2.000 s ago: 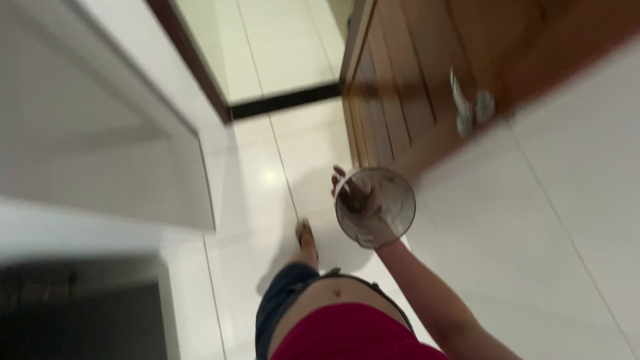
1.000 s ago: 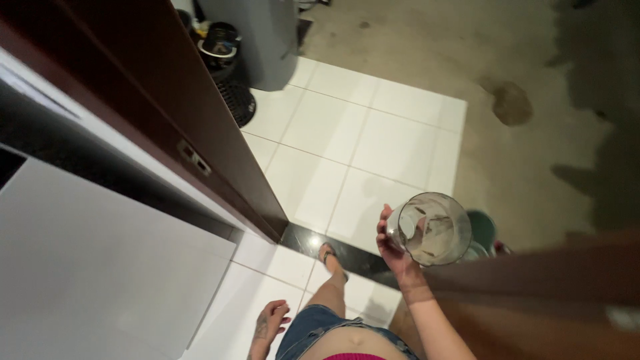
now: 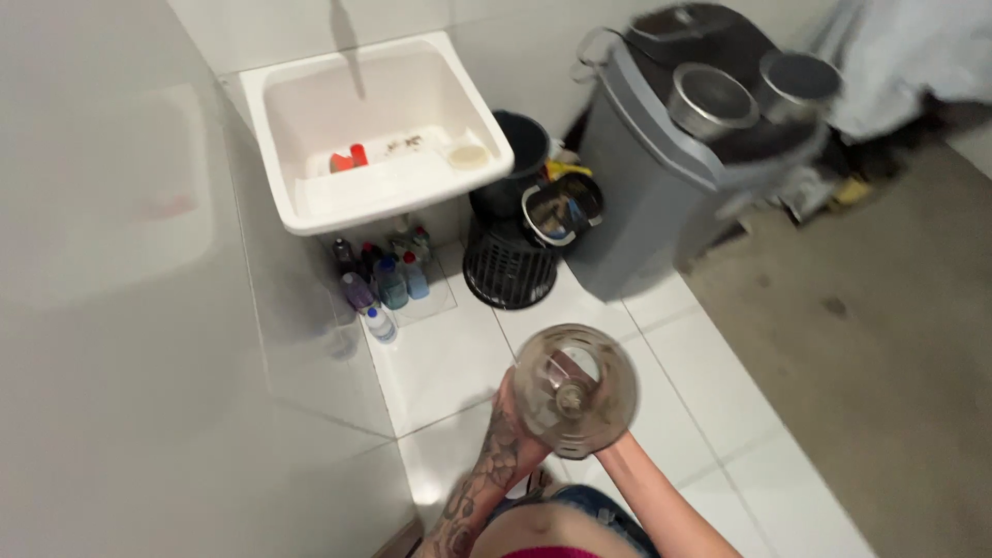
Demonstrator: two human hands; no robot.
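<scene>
A clear round plastic container (image 3: 575,391), seen from above with slots near its rim and a round fitting at its centre, is between my two hands in front of my body. My left hand (image 3: 518,415), below a tattooed forearm, grips its left side. My right hand (image 3: 601,426) supports it from below on the right; the container's wall partly covers the fingers. Ahead and to the left, a white utility sink (image 3: 387,203) holds a red object (image 3: 349,160), dark bits of debris and a round yellowish thing.
Cleaning bottles (image 3: 391,283) stand under the sink. Beside it are a slotted black basket (image 3: 511,267), a small black bucket (image 3: 563,209) and a large grey bin (image 3: 628,186) with metal pots (image 3: 711,101) on top. White floor tiles meet rough concrete (image 3: 868,310) at right.
The view has moved from the doorway to the sink area. My left hand, free at my side one second ago, is now on the container that my right hand was holding.
</scene>
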